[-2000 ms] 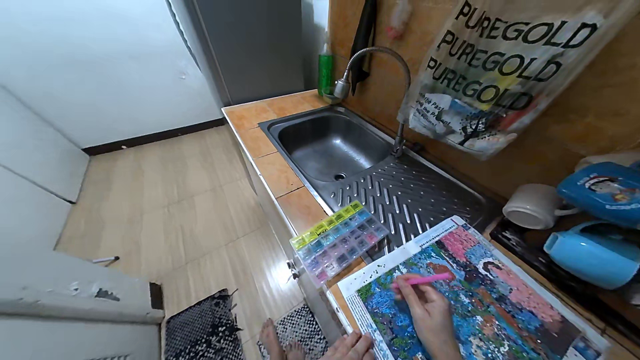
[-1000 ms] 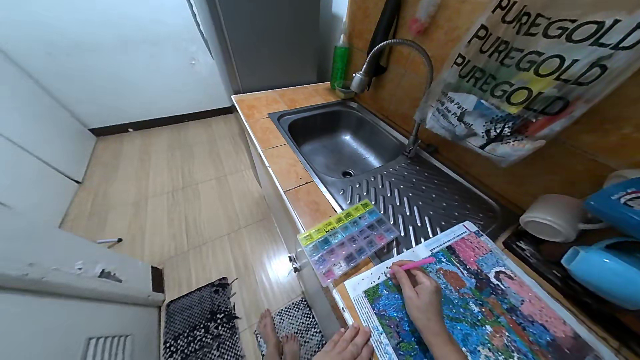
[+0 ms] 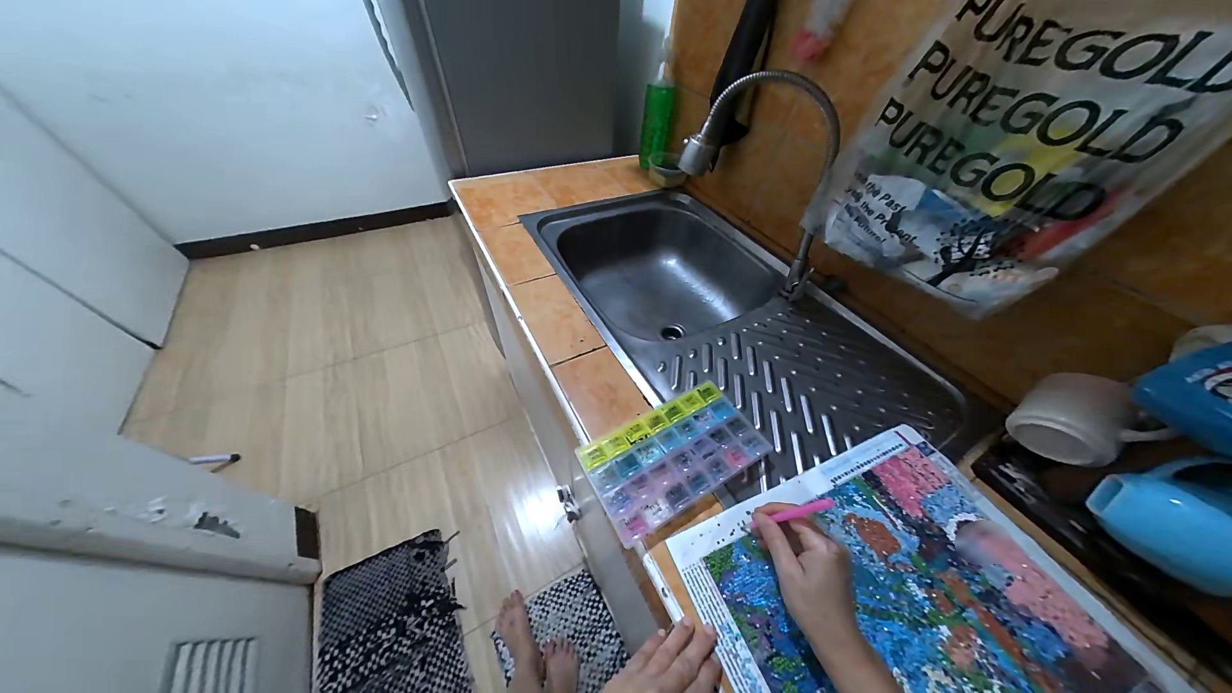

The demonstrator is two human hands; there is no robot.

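A diamond painting canvas (image 3: pixel 972 577) with a white printed border lies on the counter at the lower right. My right hand (image 3: pixel 808 568) rests over its upper left part, fingers closed around a pink pen (image 3: pixel 801 511). Small dark beads lie on the white border near the fingertips. At the bottom, my left hand (image 3: pixel 669 662) lies flat, palm down, by the canvas's left edge, holding nothing visible. Beyond the hands, a clear plastic bead organizer (image 3: pixel 674 462) with small compartments and a yellow-labelled row straddles the counter tiles and the drainboard.
A steel sink (image 3: pixel 674 269) with a flexible faucet (image 3: pixel 770 77) stands beyond the canvas. White mug (image 3: pixel 1073 419) and light blue pitcher (image 3: pixel 1165 529) stand at right. A printed plastic bag (image 3: pixel 1020 144) hangs on the wall. Green bottle (image 3: pixel 657 120) stands by the sink's far corner.
My right hand stays near the canvas's white border with the pink pen. The view has shifted somewhat.
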